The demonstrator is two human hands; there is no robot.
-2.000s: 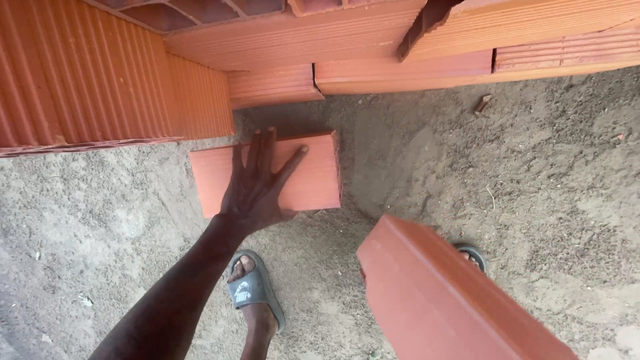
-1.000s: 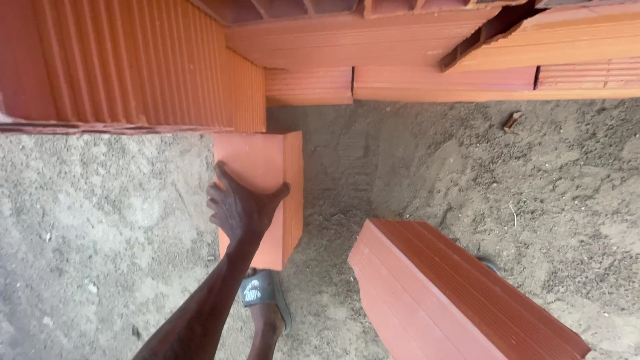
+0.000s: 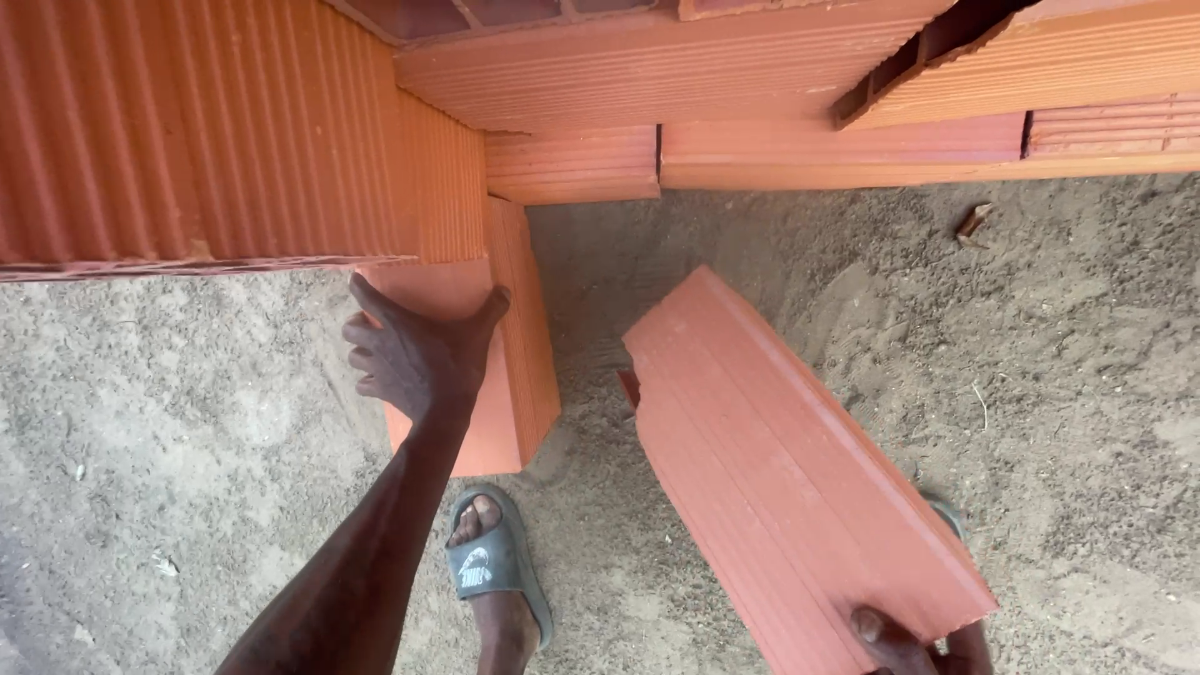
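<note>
My left hand grips a hollow clay brick on the sandy ground, thumb on its right edge and fingers over its left side. The far end of that brick reaches the base of the ribbed brick stack at the left. At the lower right, my right hand holds the near end of a second clay brick, which slants across the view. That brick's far left end has a chipped edge. Part of my right hand is cut off by the frame's bottom.
Ribbed clay bricks are stacked at the upper left. A row of laid bricks runs along the top, with a broken brick above it. My sandalled left foot stands just below the left-hand brick. A dry leaf lies on the sand.
The brick under my left hand has turned from crosswise to lengthwise and moved up against the stack. The brick at my right has shifted, and my right hand now shows on it.
</note>
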